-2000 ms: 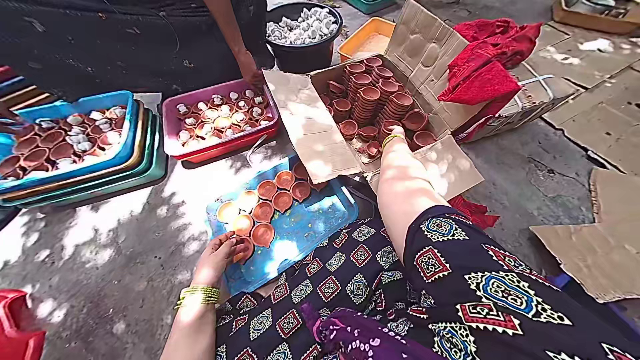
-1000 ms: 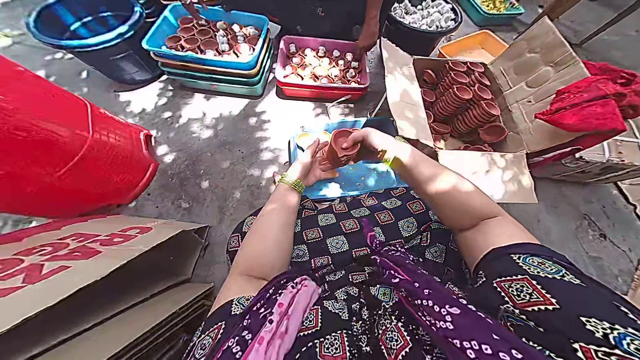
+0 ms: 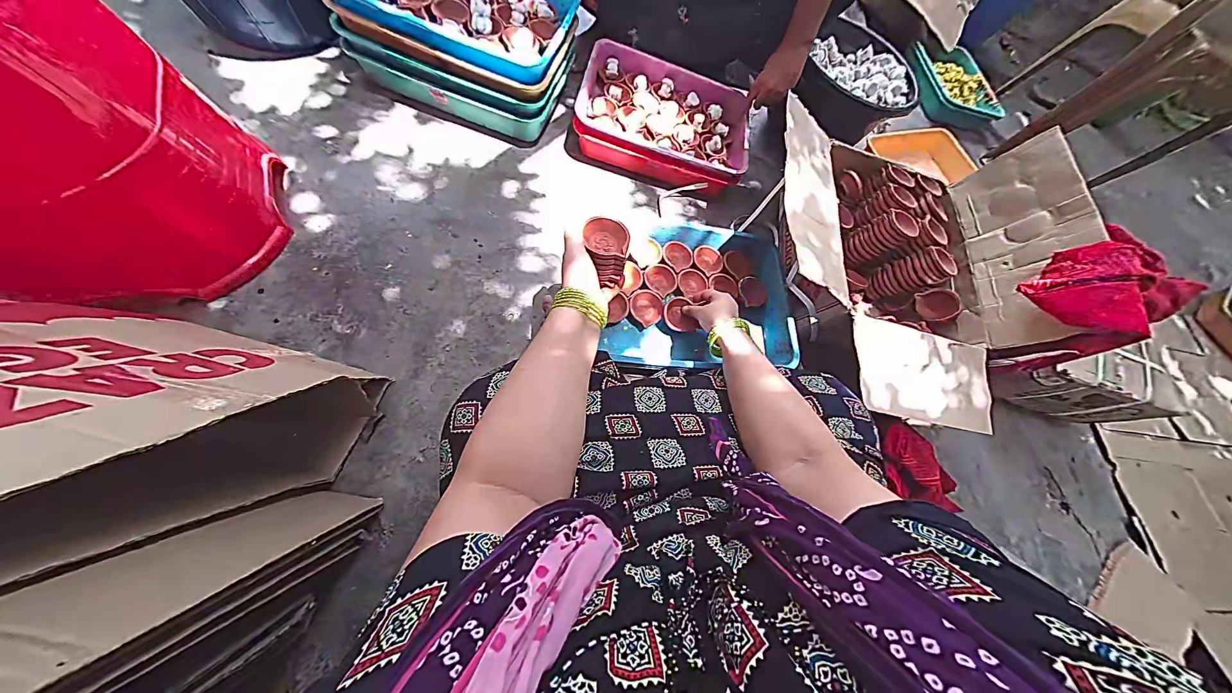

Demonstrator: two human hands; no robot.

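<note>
My left hand (image 3: 580, 272) holds a stack of small terracotta clay lamps (image 3: 606, 245) upright over the left side of a blue plastic tray (image 3: 635, 348). Several single clay lamps lie in rows in that tray, open side up. My right hand (image 3: 713, 310) has its fingertips on the rim of a clay lamp (image 3: 680, 314) in the front row. To the right, an open cardboard box (image 3: 1020, 207) holds many more stacked clay lamps (image 3: 887, 236).
A person's hand (image 3: 776, 75) is at a pink tray (image 3: 589, 89) of filled lamps. Stacked trays (image 3: 520, 117), a dark tub (image 3: 847, 115) of white pieces and a yellow tray (image 3: 914, 140) stand behind. A red plastic container (image 3: 125, 164) and flattened cardboard (image 3: 164, 385) are at left.
My hands were together around the clay lamps one second ago. Now they are apart, the left with the stack, the right down at a lamp in the tray. Earlier, my right hand was in the box.
</note>
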